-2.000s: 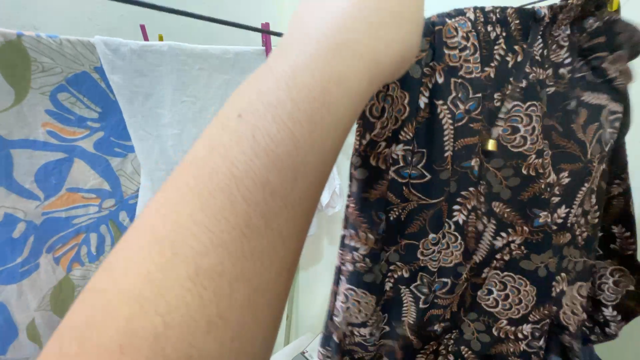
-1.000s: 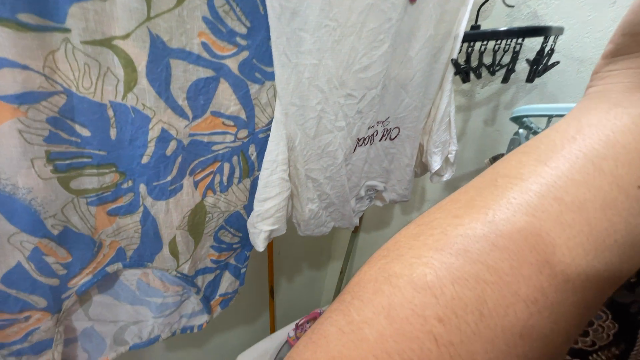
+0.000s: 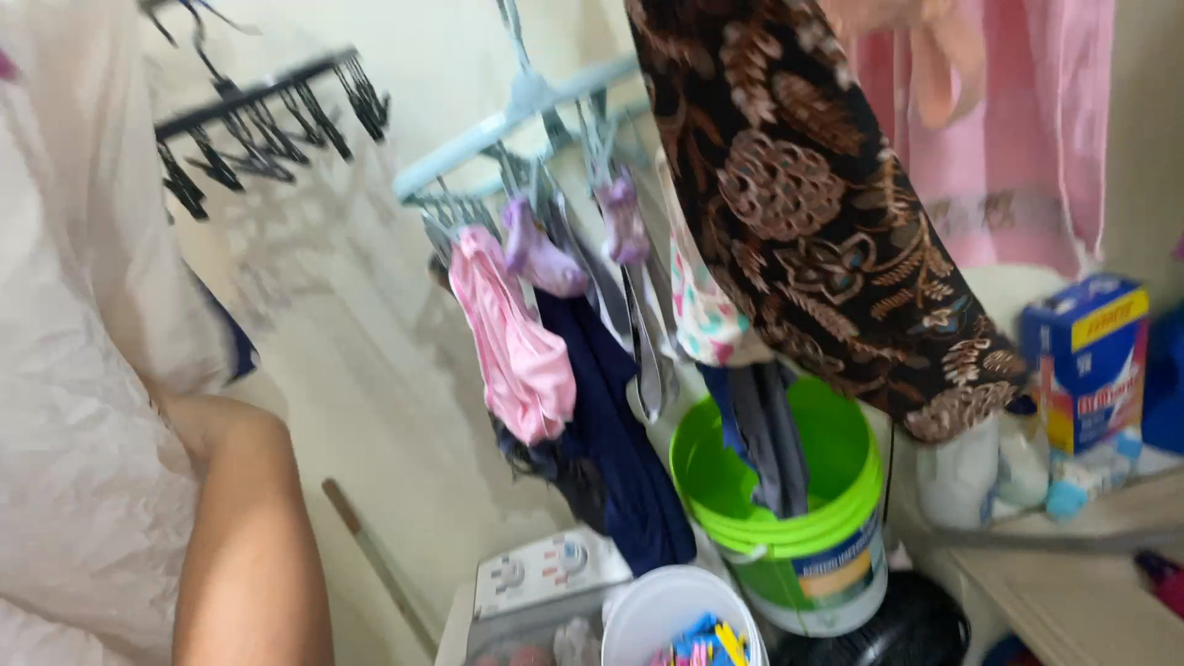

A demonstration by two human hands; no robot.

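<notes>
My left hand point(image 3: 199, 425) is at the lower left, mostly hidden behind a creased whitish garment point(image 3: 74, 370); its forearm rises from the bottom edge. Whether its fingers hold the cloth cannot be seen. My right hand is not in view. A dark floral-print garment point(image 3: 786, 194) hangs from the top edge at the right of centre, its upper part out of frame. Left of it, a pale blue clip hanger point(image 3: 499, 129) carries a pink garment point(image 3: 513, 342), small purple socks point(image 3: 546, 254) and a navy garment point(image 3: 601, 388). A black clip hanger point(image 3: 259, 97) hangs at the upper left.
A green bucket point(image 3: 786, 536) stands below the hanging clothes. In front is a white tub point(image 3: 647, 620) of coloured clothes pegs, beside a washing machine's control panel point(image 3: 546, 569). A pink towel point(image 3: 1008, 139) hangs at the right, above a blue detergent box point(image 3: 1091, 361) on a ledge.
The view has swung far to the right and down. My forearm, which crossed the dark floral garment's side of the picture one second ago, is now at the left by the whitish garment.
</notes>
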